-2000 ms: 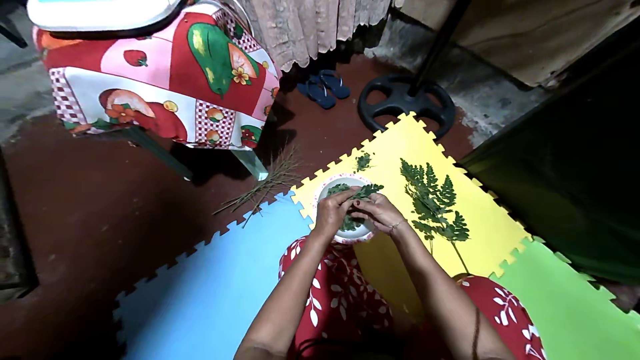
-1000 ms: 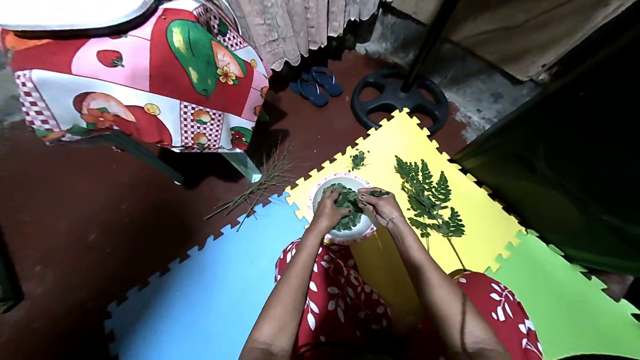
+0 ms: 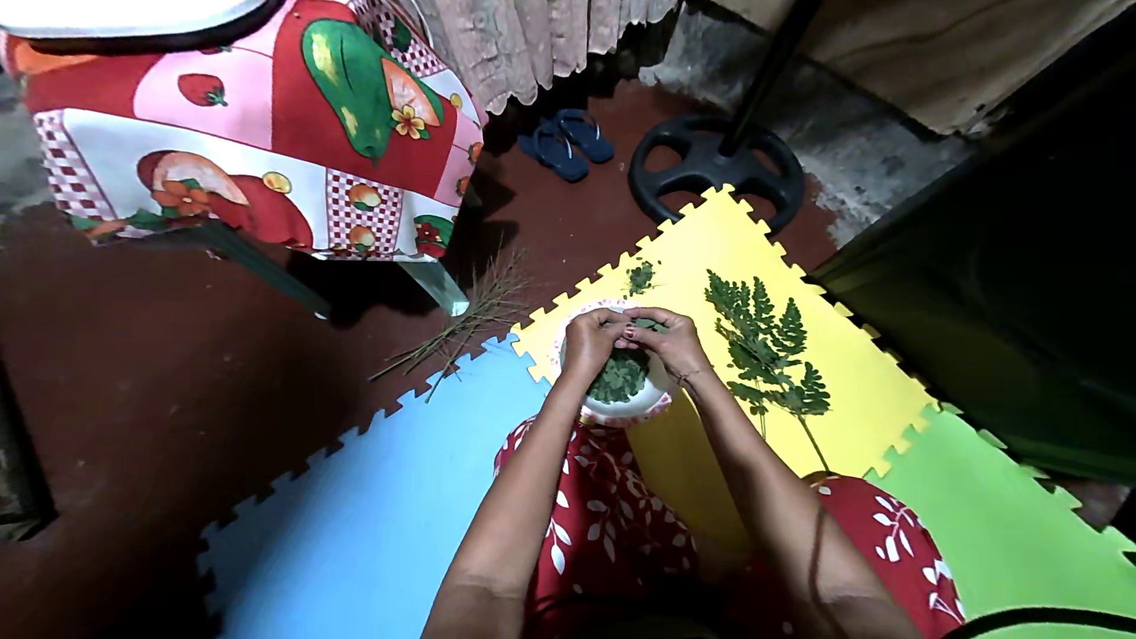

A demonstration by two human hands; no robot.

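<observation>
A white bowl with a pink-patterned rim (image 3: pixel 621 415) stands on the yellow foam mat, partly filled with small green leaves (image 3: pixel 619 377). Over its far part my left hand (image 3: pixel 593 342) and my right hand (image 3: pixel 672 342) meet at the fingertips. A small leafy sprig (image 3: pixel 650 325) shows at my right fingers, which are closed on it. What my left fingertips pinch is too small to tell. To the right of the bowl, leafy green stalks (image 3: pixel 763 342) lie on the mat. Beyond the bowl is a small heap of leaves (image 3: pixel 640 278).
Bare thin stems (image 3: pixel 470 315) lie on the red floor, left of the yellow mat (image 3: pixel 852 373). Blue (image 3: pixel 382 497) and green (image 3: pixel 994 515) mats adjoin it. Behind are blue flip-flops (image 3: pixel 568 145), a black round stand base (image 3: pixel 652 177) and a table with a fruit-print cloth (image 3: pixel 231 106).
My hands were apart over the bowl one second ago; now their fingertips meet above its far part. More of the leaves inside shows than two seconds ago.
</observation>
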